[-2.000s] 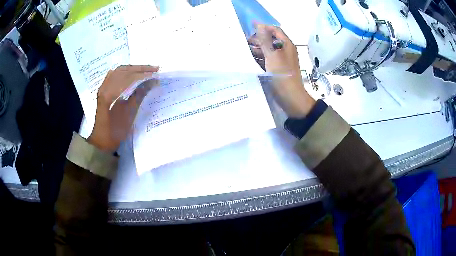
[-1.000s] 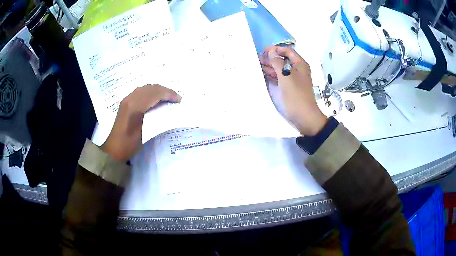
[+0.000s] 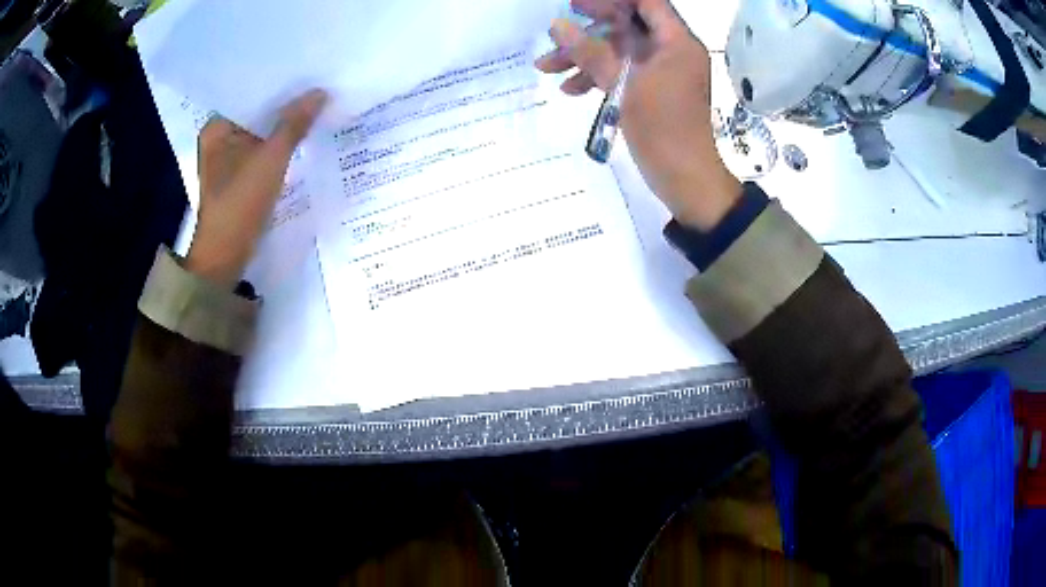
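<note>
A printed form sheet (image 3: pixel 470 229) lies on the white table near its front edge, with blocks of small print and ruled lines. My left hand (image 3: pixel 255 161) holds a raised white sheet (image 3: pixel 379 40) by its lower left part, thumb on top; that sheet is lifted above the form and washed out by glare. My right hand (image 3: pixel 648 86) holds a pen (image 3: pixel 605 124), which points down toward the wearer, clear of the printed form's text. The fingers of my right hand are blurred and partly cut off by the top edge.
A white sewing machine head with blue trim (image 3: pixel 820 52) stands at the upper right. Grey ruler tape (image 3: pixel 493 430) runs along the curved front table edge. Dark fabric (image 3: pixel 86 275) is at the left. A blue plastic crate (image 3: pixel 975 470) and a red box (image 3: pixel 1029 453) are below at right.
The top sheet has been lifted toward the top left, uncovering the form below. My left hand has moved left and up. My right hand has moved up, and the pen shows more clearly.
</note>
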